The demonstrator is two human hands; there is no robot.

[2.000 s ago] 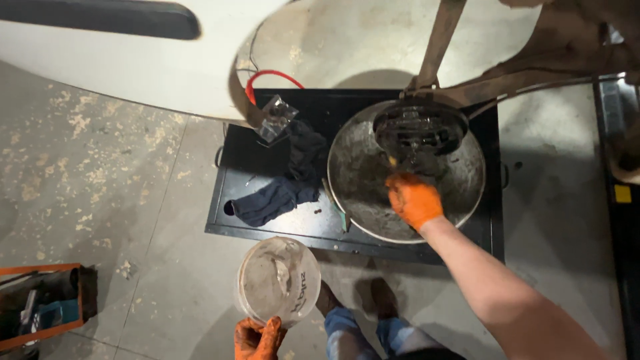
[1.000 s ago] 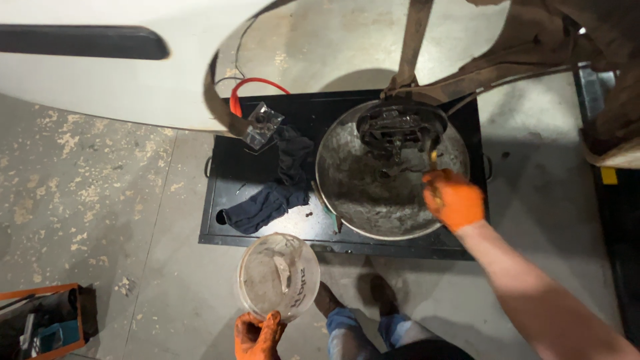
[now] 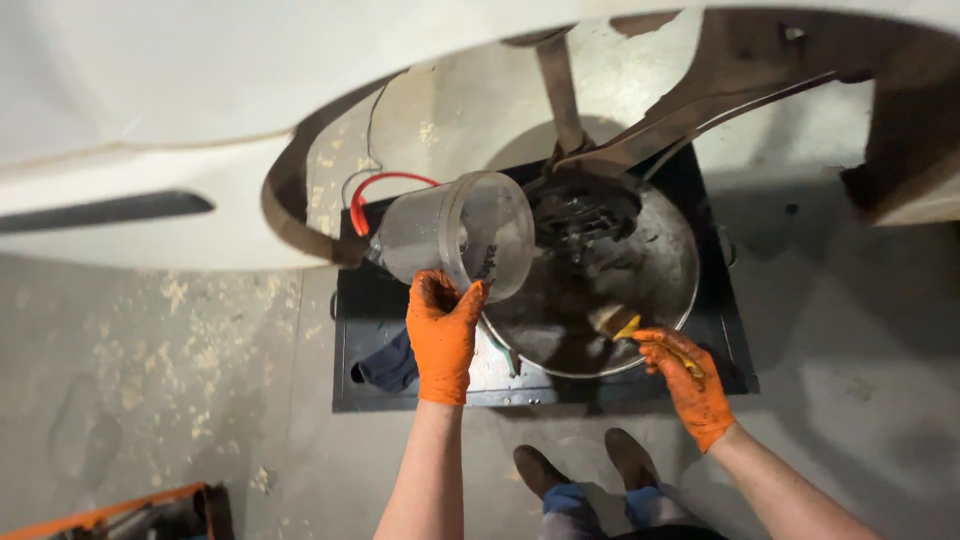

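My left hand [image 3: 442, 337], in an orange glove, grips a clear plastic tub [image 3: 480, 232] by its rim. The tub is tipped on its side with its mouth towards the large round metal basin [image 3: 660, 262]. In my right hand [image 3: 686, 379], gloved and stained dark, is a paintbrush [image 3: 626, 328] with a yellow handle; its bristles are over the basin's near right part. A dark, wet, round hub or brake part [image 3: 585, 210] hangs above the back of the basin, at the end of a rusty arm.
The basin stands on a black metal cabinet [image 3: 724, 345] with side handles. A dark cloth [image 3: 386, 365] and a red hose [image 3: 394, 177] are at its left. A white vehicle body panel [image 3: 187, 97] arches overhead. An orange-edged toolbox [image 3: 112, 514] sits on the floor at lower left.
My left hand has raised the tub from in front of the cabinet to over it and tipped it. My right hand, with the brush, has drawn back from the hub part towards the basin's near rim.
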